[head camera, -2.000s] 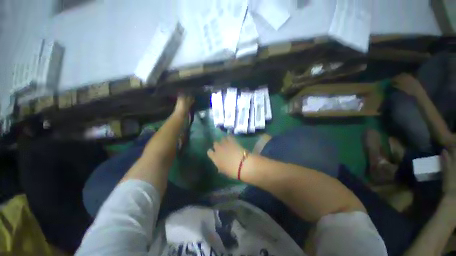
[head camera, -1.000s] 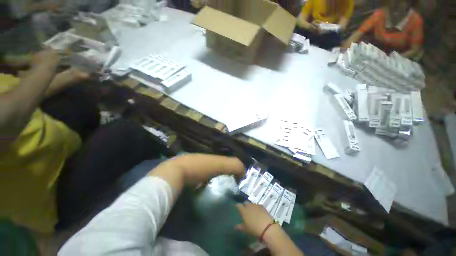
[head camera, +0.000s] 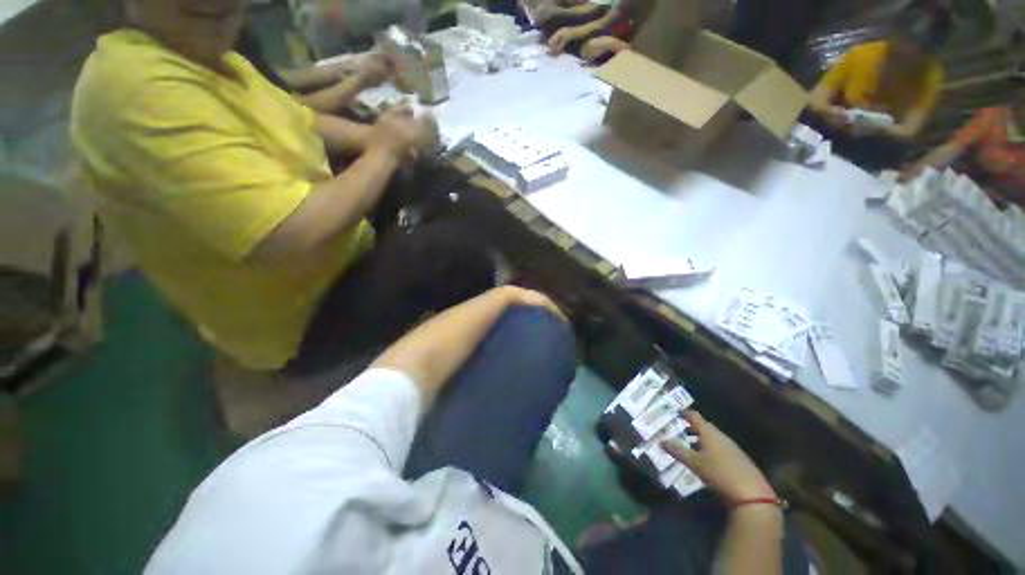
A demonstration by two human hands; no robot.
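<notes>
Several small white printed cartons (head camera: 654,418) lie fanned and uneven below the table edge, beside my knees. My right hand (head camera: 706,452), with a red wrist string, reaches onto their right side; its fingers touch them, but I cannot tell whether it grips one. My left forearm reaches over my raised knee; the left hand is hidden beyond it. On the table edge above lie a longer white box (head camera: 665,273) and a loose pile of printed slips (head camera: 764,322).
A person in yellow (head camera: 214,191) sits close at left, hands at the table. An open brown case (head camera: 686,107) stands on the white table (head camera: 629,213). Cartons are stacked at right (head camera: 955,303); a carton row (head camera: 515,155) lies at the near-left edge. Other people sit across.
The view has swung left, bringing the person in yellow fully into view. My right hand has moved onto the cartons, which lie less evenly. The shiny pale thing near my left arm no longer shows.
</notes>
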